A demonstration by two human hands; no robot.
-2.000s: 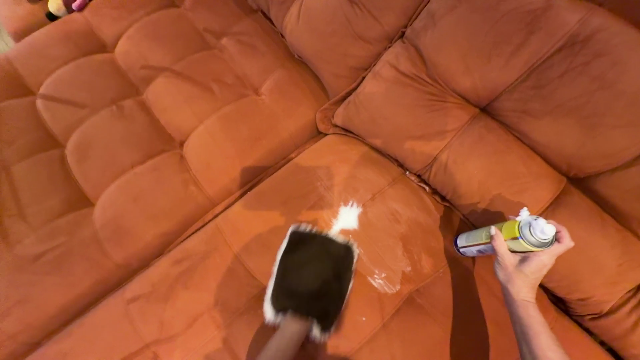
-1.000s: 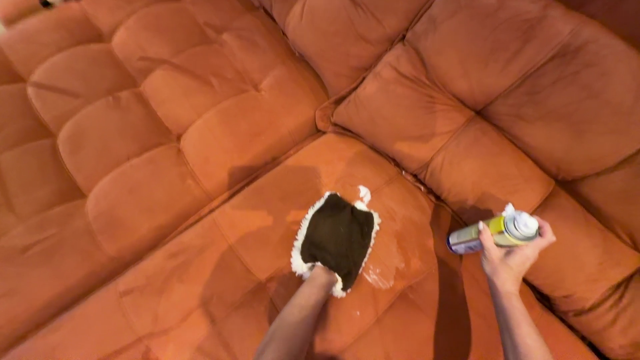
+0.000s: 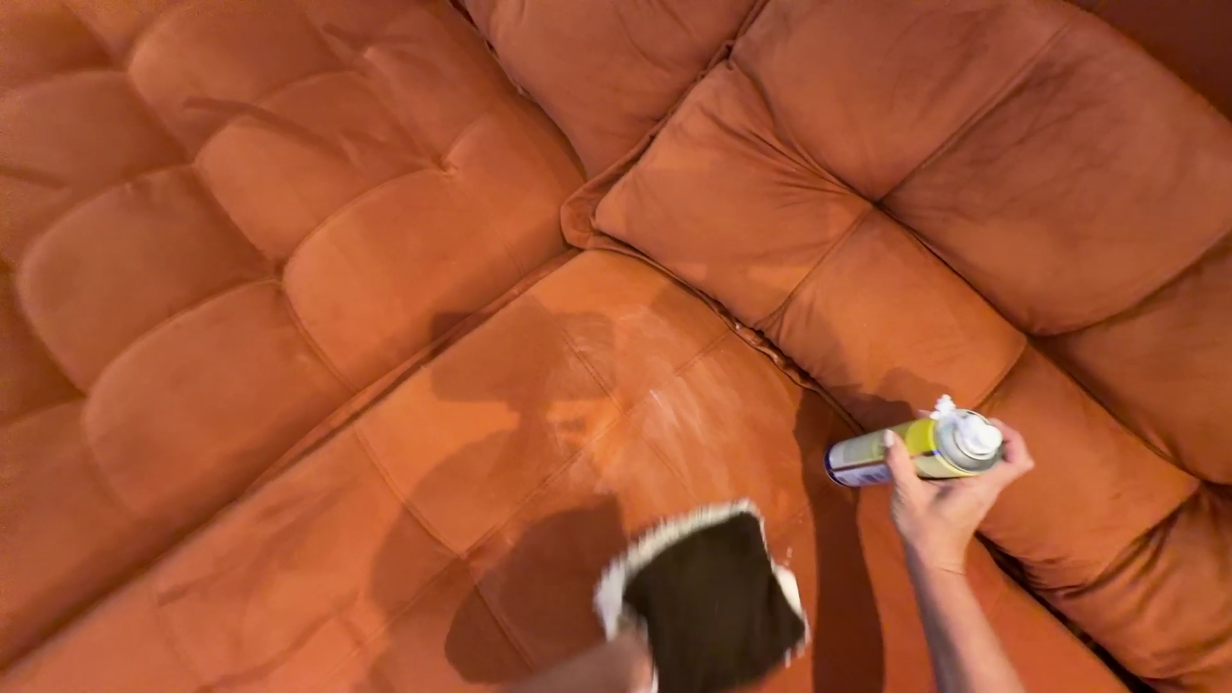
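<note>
My left hand, blurred at the bottom edge, is mostly covered by a dark cleaning mitt with a white fluffy border. The mitt lies over the orange sofa seat cushion; whether it presses on the fabric cannot be told. Behind it the seat carries whitish foam smears. On the right, my right hand grips a yellow and silver aerosol can, tilted nearly on its side above the seat's edge. White foam clings around its top.
Tufted orange sofa cushions spread across the left. Orange back cushions rise along the upper right, meeting the seat at a creased seam. Shadows of the arms and head fall on the seat.
The mitt has moved down and to the right over the seat. The white foam blob seen earlier beside it no longer shows, and smears lie there. The can stays in my right hand.
</note>
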